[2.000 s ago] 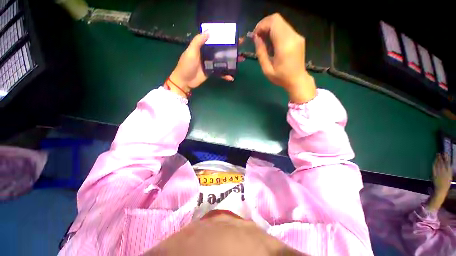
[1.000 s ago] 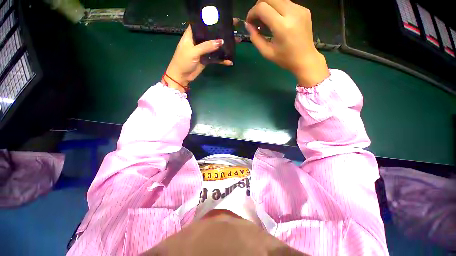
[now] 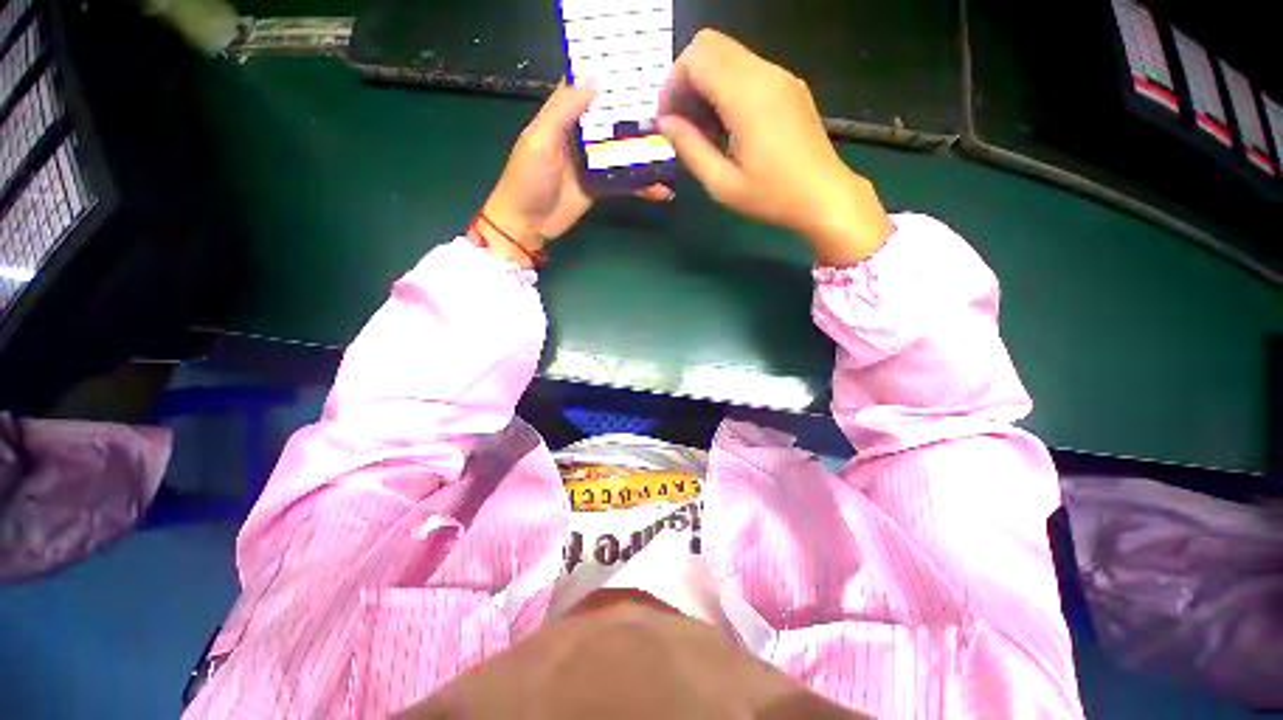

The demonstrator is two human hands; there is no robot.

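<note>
A smartphone is held upright at the top centre, its top end cut off by the picture's edge. Its screen is lit white with rows of dark lines and an orange band near the bottom. My left hand holds the phone along its left side and from beneath. My right hand is at the phone's lower right edge, fingers bent, with the fingertips close to the screen. Whether they touch it or hold anything small cannot be told.
A green bench mat lies below the hands. Dark trays with lit phones stand at the left and upper right. A clear crinkled plastic piece lies at the upper left. Pink-sleeved people sit at both sides.
The phone screen has gone from dark with a white round spot to a white list with an orange band. My right hand has moved left and down to the phone; my left thumb has moved to its edge.
</note>
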